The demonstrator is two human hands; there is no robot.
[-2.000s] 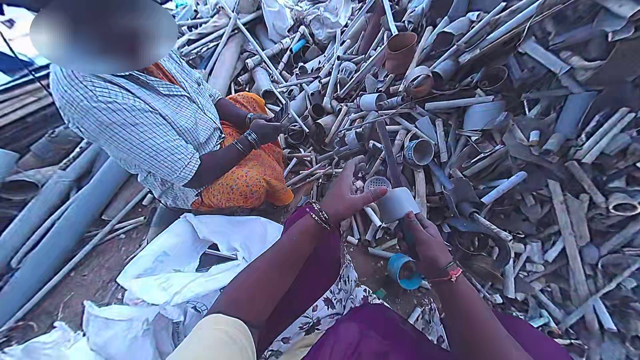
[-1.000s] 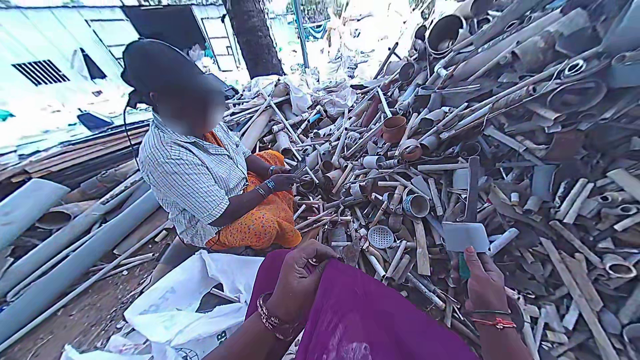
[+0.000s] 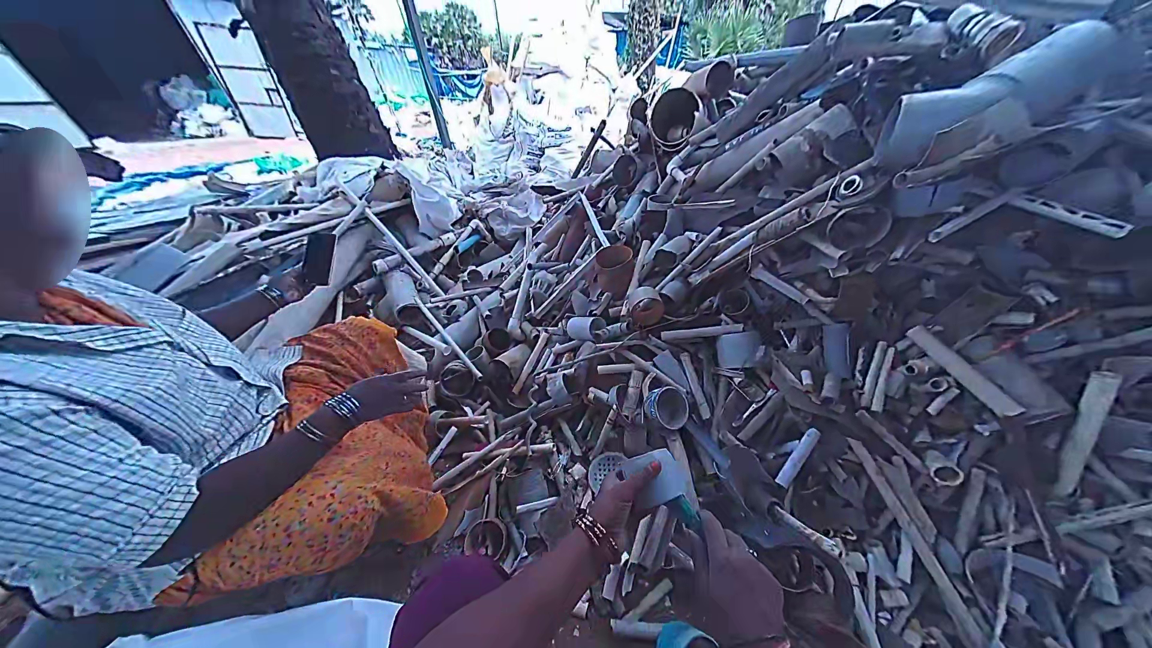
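Note:
My left hand (image 3: 621,504), with bangles at the wrist, is shut on a short pale grey plastic pipe piece (image 3: 659,479), thumb on its upper side. Just right of it and lower, my right hand (image 3: 731,576) is closed around a green handle (image 3: 686,511) whose end meets the pipe piece; the rest of that tool cannot be made out. A round perforated plastic disc (image 3: 605,468) lies behind the pipe piece. Beyond my hands a blue-grey pipe ring (image 3: 667,408) rests in the scrap. A teal ring (image 3: 684,635) shows at the bottom edge.
A large heap of scrap plastic pipes (image 3: 954,360) rises ahead and to the right. On the left sits a co-worker in a checked shirt (image 3: 117,432) and orange cloth, one hand (image 3: 387,396) near the heap. A white sack (image 3: 270,625) lies at the bottom left.
My left hand has moved from the purple cloth onto the grey pipe piece. The blade seen upright above my right hand a second ago no longer shows clearly. The view has swung up and right.

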